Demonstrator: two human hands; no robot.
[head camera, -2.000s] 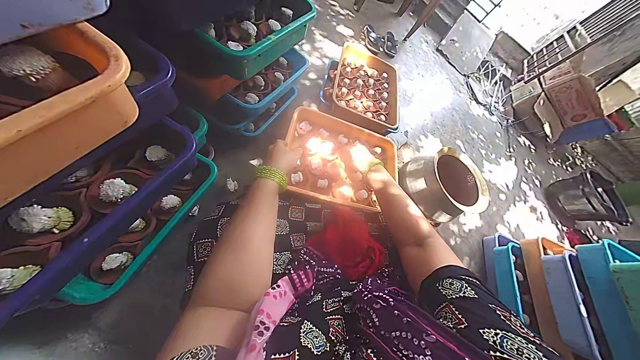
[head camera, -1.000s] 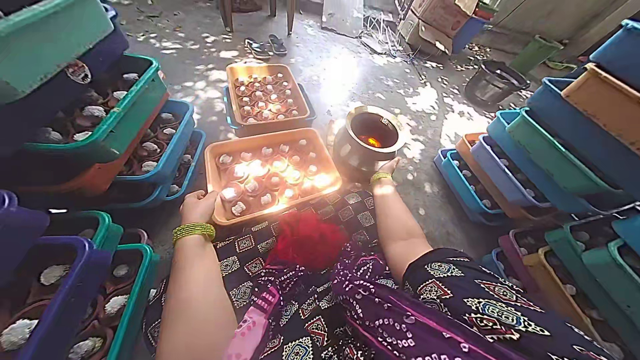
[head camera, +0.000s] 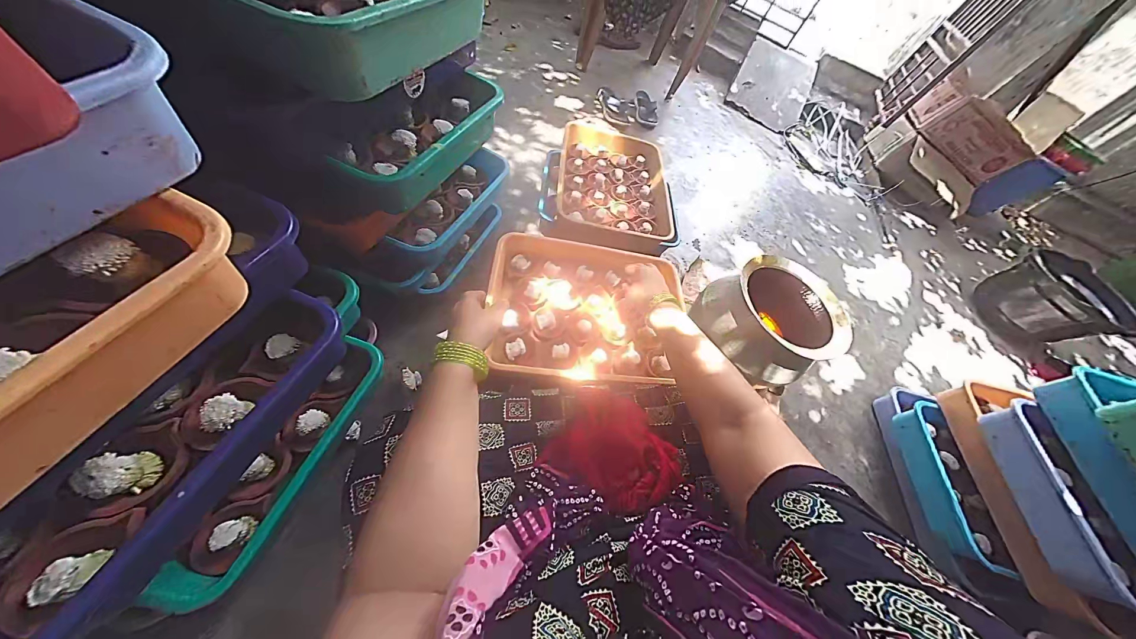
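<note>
An orange plastic tray (head camera: 657, 376) of small clay cups (head camera: 543, 321) with white tufts in them lies in front of my lap, partly washed out by bright sunlight. My left hand (head camera: 477, 318) grips its left wall. Over the cups at the tray's right side is my right hand (head camera: 646, 286); glare hides its fingers, and whether it holds a cup cannot be told. Just right of the tray stands a round metal pot (head camera: 737, 311) with dark liquid inside. Another filled orange tray (head camera: 658, 177) sits beyond, on top of a blue one.
Stacked trays of filled cups (head camera: 311, 373) rise close on the left. More stacked trays (head camera: 967, 497) stand at the right. A black tub (head camera: 1021, 297), cardboard boxes (head camera: 972, 133), a pair of sandals (head camera: 628, 106) and chair legs (head camera: 688, 53) are farther back on the floor.
My right hand has moved from beside the pot's rim to over the cups in the near tray. The left hand stays at the tray's left side. The view has tilted.
</note>
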